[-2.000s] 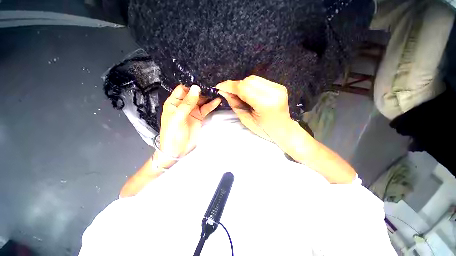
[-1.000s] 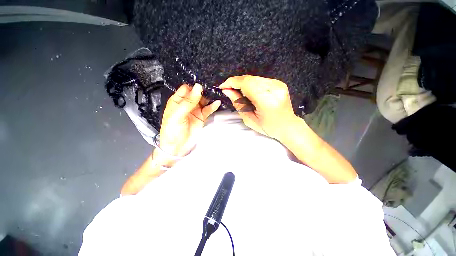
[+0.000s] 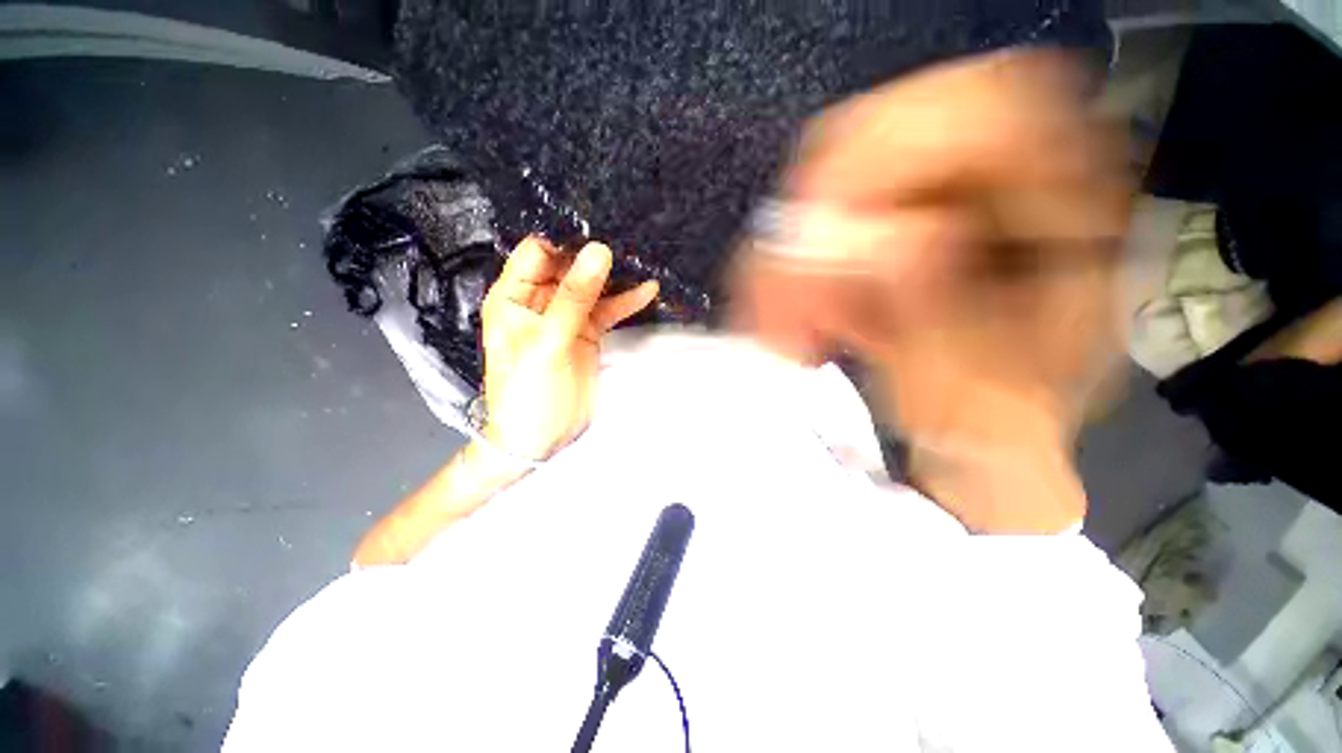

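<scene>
The dark nubby garment point(image 3: 633, 118) covers the lap at the top centre. A narrow black trim with silvery glints point(image 3: 670, 284) runs along its near edge. My left hand point(image 3: 540, 331) pinches the garment's trimmed edge between thumb and fingertips. My right hand point(image 3: 942, 250) is large and strongly blurred, raised near the camera to the right of the garment. A silvery-white streak crosses its fingers; what it is, and whether the hand holds a needle or snips, cannot be told. No thread can be made out.
Glossy black loose trim point(image 3: 427, 243) hangs over white cloth left of my left hand. A black microphone-like object point(image 3: 649, 581) with a thin cable lies on my chest. At the right are a person in dark clothing point(image 3: 1251, 125) and a greenish cloth point(image 3: 1173, 566).
My right hand has left the trim edge and moved up and to the right, close to the camera. My left hand has stayed at the edge. The person at the right has shifted.
</scene>
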